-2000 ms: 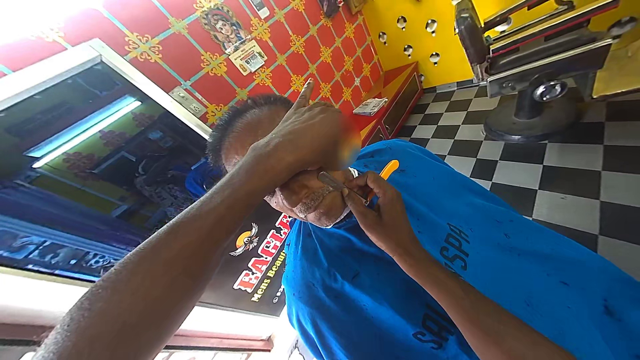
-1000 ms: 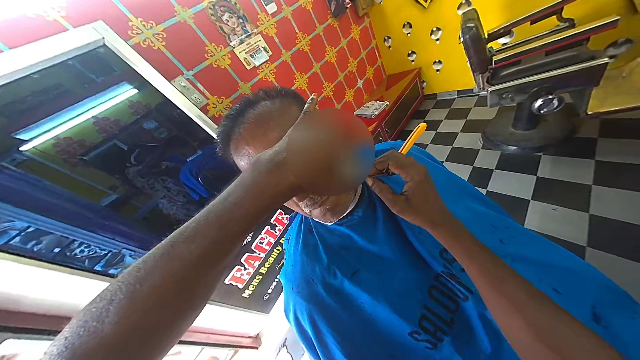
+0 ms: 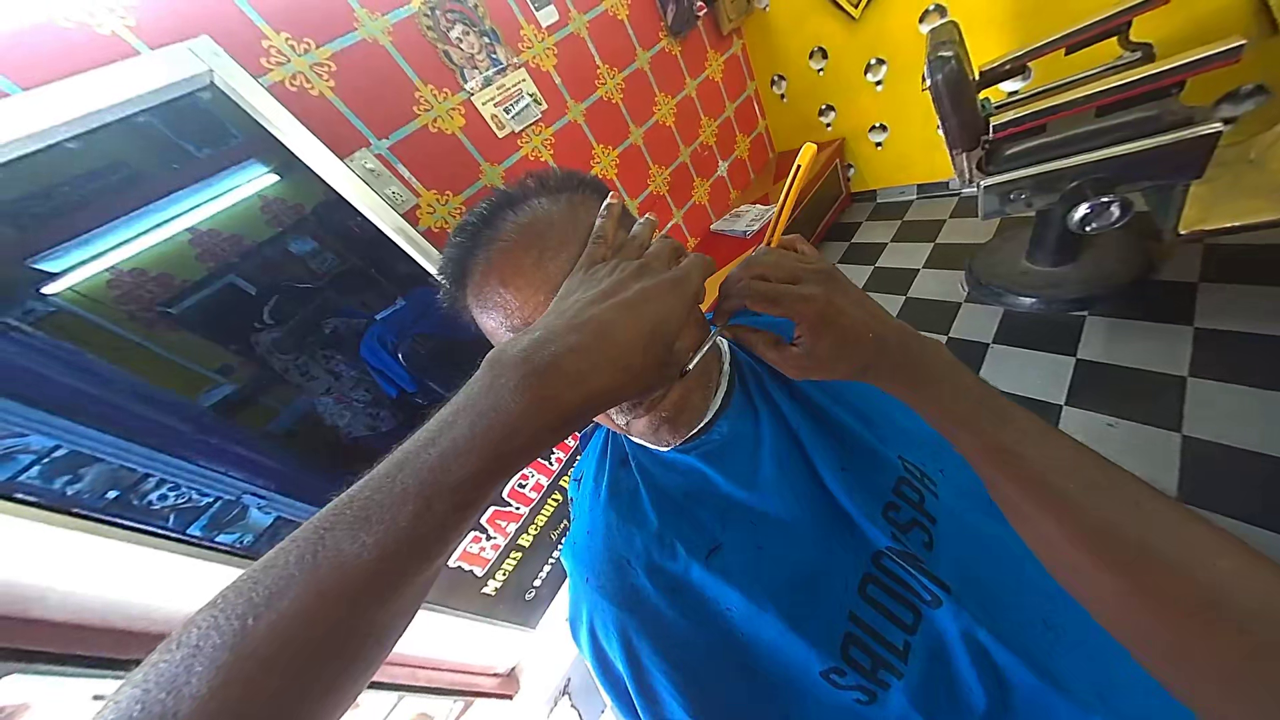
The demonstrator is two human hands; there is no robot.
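A seated person [image 3: 525, 250] wears a blue salon cape [image 3: 720, 560] with a white strip around the neck. My left hand [image 3: 625, 305] lies flat over the side of this person's face, fingers somewhat spread, holding no tool that I can see. Just right of it, my right hand [image 3: 800, 310] pinches a straight razor with a yellow handle [image 3: 792, 195]. The handle sticks up above my fingers. Its metal blade [image 3: 703, 350] points down and left, at the jaw and neck beside my left hand. The exact contact of the edge is hidden.
A large framed mirror [image 3: 215, 85] stands at the left, near a wall socket [image 3: 382, 180]. A dark signboard [image 3: 520, 530] bears writing below it. At the upper right stands a barber chair [image 3: 1065, 215] on a checkered floor. A red cabinet [image 3: 825, 190] and folded papers [image 3: 743, 220] are behind the person.
My right hand with the razor has moved from the front of the face to the side of the jaw and neck. The yellow handle now points more upward. My left hand remains on the face.
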